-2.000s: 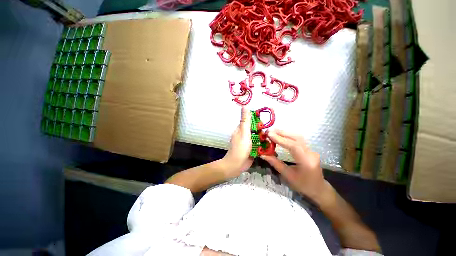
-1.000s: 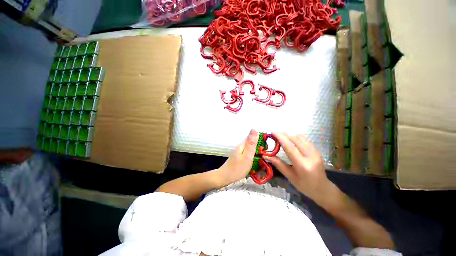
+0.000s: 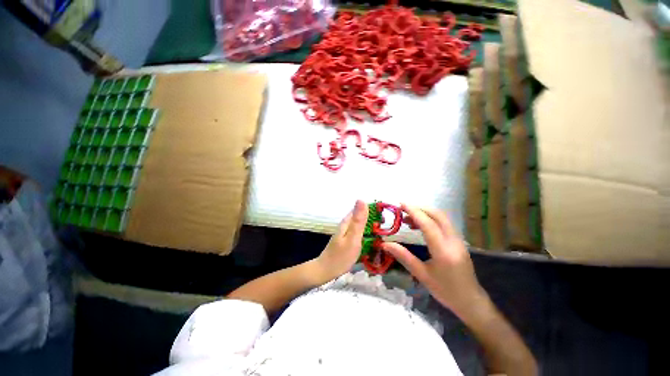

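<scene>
A green block (image 3: 371, 220) with a dotted face is held upright in my left hand (image 3: 344, 245), over the bench's front edge. Two red C-shaped parts are on its right side: the upper one (image 3: 389, 219) stands out as an open ring, the lower one (image 3: 377, 260) is nearer my body. My right hand (image 3: 443, 253) is at the red parts, fingertips at the upper ring and thumb near the lower one. How far the red parts are seated in the block is too blurred to tell.
Loose red parts (image 3: 380, 151) lie before a red heap (image 3: 375, 62) on the white mat (image 3: 294, 192). A bag of red parts (image 3: 268, 28) is behind. Left: cardboard (image 3: 198, 161) with green blocks (image 3: 106, 158). Right: layered stack (image 3: 503, 183) under cardboard (image 3: 595, 147). A person's sleeve (image 3: 33, 272) is far left.
The view has shifted, showing more of the bag and the person at left. The block has moved from above the mat towards the bench edge. My right fingers have opened somewhat around the upper ring.
</scene>
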